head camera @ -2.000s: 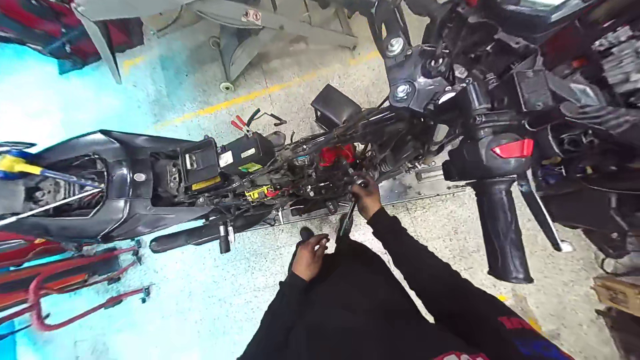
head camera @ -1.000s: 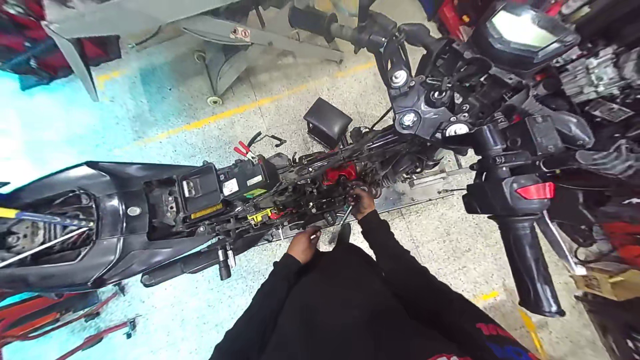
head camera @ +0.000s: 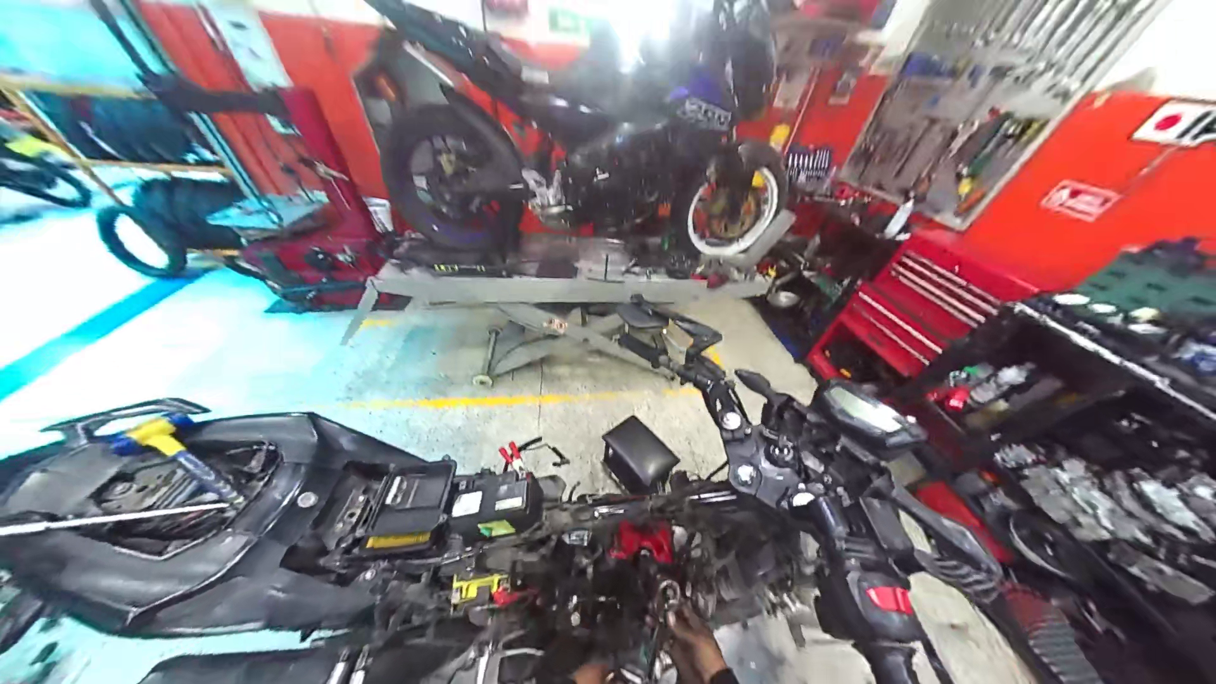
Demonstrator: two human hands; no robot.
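A partly dismantled motorcycle spans the lower view, its black tail fairing [head camera: 218,560] at left and its handlebar clamp [head camera: 769,470] at right. My right hand [head camera: 696,646] is at the engine bay, below a red part [head camera: 643,541]; its fingers are bent near a metal piece, and whether they grip it is unclear. Only a bit of my left hand [head camera: 594,674] shows at the bottom edge, the rest cut off or hidden. A battery [head camera: 494,503] sits in the frame, left of the red part. A yellow-and-blue hammer [head camera: 180,451] rests on the tail beside a long metal rod [head camera: 104,522].
Beyond the frame, a black box-like part [head camera: 639,454] and red-handled clips [head camera: 512,456] are on the floor side. Another motorcycle [head camera: 589,171] stands on a scissor lift [head camera: 570,290]. At right are a red tool chest [head camera: 912,304] and shelves of metal parts [head camera: 1102,494].
The view has tilted up toward the far wall. My left hand, fully visible earlier beside the motorcycle, now shows only at the bottom edge. My right hand remains near the engine bay.
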